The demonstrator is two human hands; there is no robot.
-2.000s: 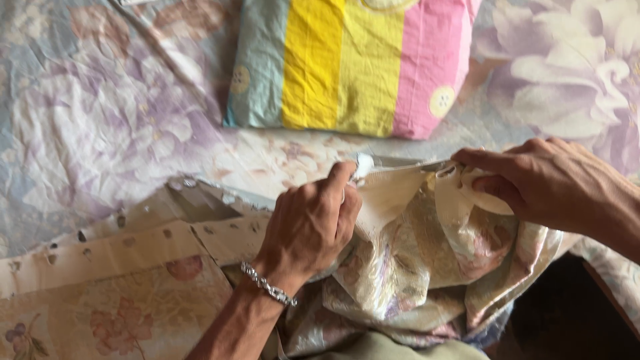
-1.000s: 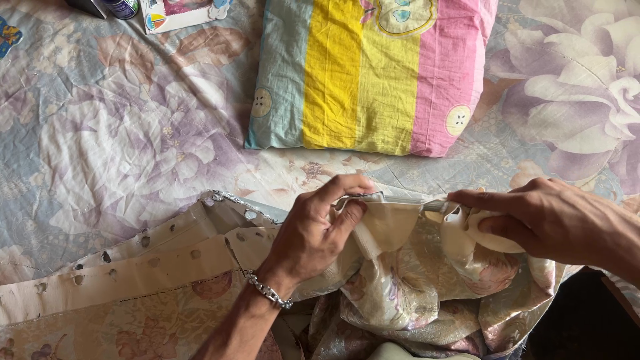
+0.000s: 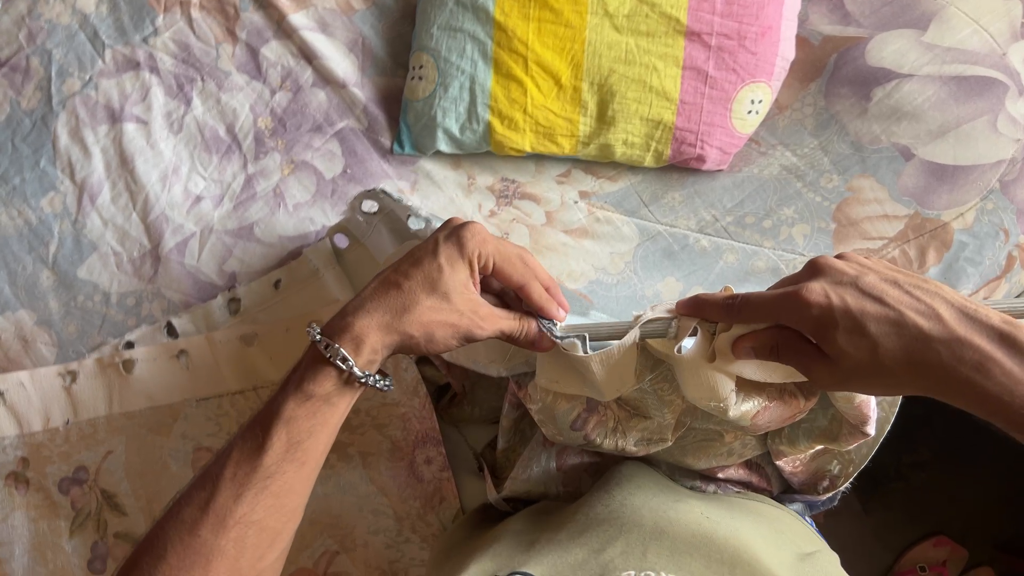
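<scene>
A thin ribbed metal rod (image 3: 612, 330) runs sideways through holes in the cream heading band (image 3: 592, 376) of a shiny floral curtain (image 3: 640, 416). My left hand (image 3: 460, 296), with a chain bracelet on its wrist, pinches the band's edge at the rod's left end between thumb and fingers. On the right, my right hand (image 3: 808, 320) grips the gathered band around the rod. The curtain bunches in folds below both hands. Part of the rod is hidden behind my right hand and shows again beyond it.
Another floral curtain panel (image 3: 232, 472) with a holed cream band lies at the lower left. A striped pillow (image 3: 592, 80) rests on the floral bedsheet (image 3: 200, 160) at the top. My clothed torso (image 3: 640, 528) is at the bottom, and a dark area lies at the lower right.
Both hands stay on the curtain band. More of the bare rod now shows between them than one second ago. The view has shifted.
</scene>
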